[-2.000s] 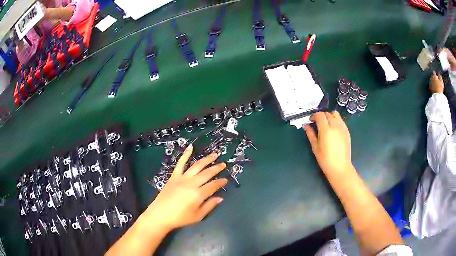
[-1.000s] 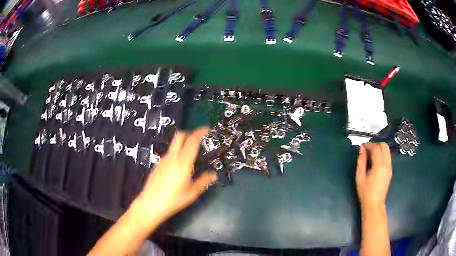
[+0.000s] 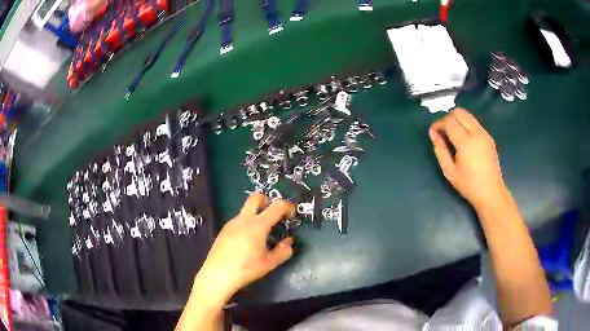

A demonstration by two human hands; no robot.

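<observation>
A heap of silver clips with dark pieces [image 3: 301, 149] lies on the bench in the middle. My left hand [image 3: 249, 242] is at the heap's front left edge, its fingertips on or just over the pieces there; whether it grips one cannot be told. My right hand [image 3: 469, 155] is just in front of the small black tray [image 3: 440, 94], fingers curled near the white slip [image 3: 438, 103] that sticks out at its front; a hold on the slip does not show. White slips [image 3: 430, 58] fill the tray. Silver clips lie in rows [image 3: 136, 187] on the black mat [image 3: 145, 271] at left.
A single row of small ringed parts [image 3: 301, 97] runs behind the heap. Round silver parts [image 3: 508, 76] lie right of the tray, with a second black tray [image 3: 552, 42] beyond. Blue straps [image 3: 225, 26] and a red rack [image 3: 116, 39] lie along the far side. A red pen tip shows behind the tray.
The view has swung back. My left hand has moved from beside the mat's right edge to the heap's front edge. My right hand stays by the tray's front.
</observation>
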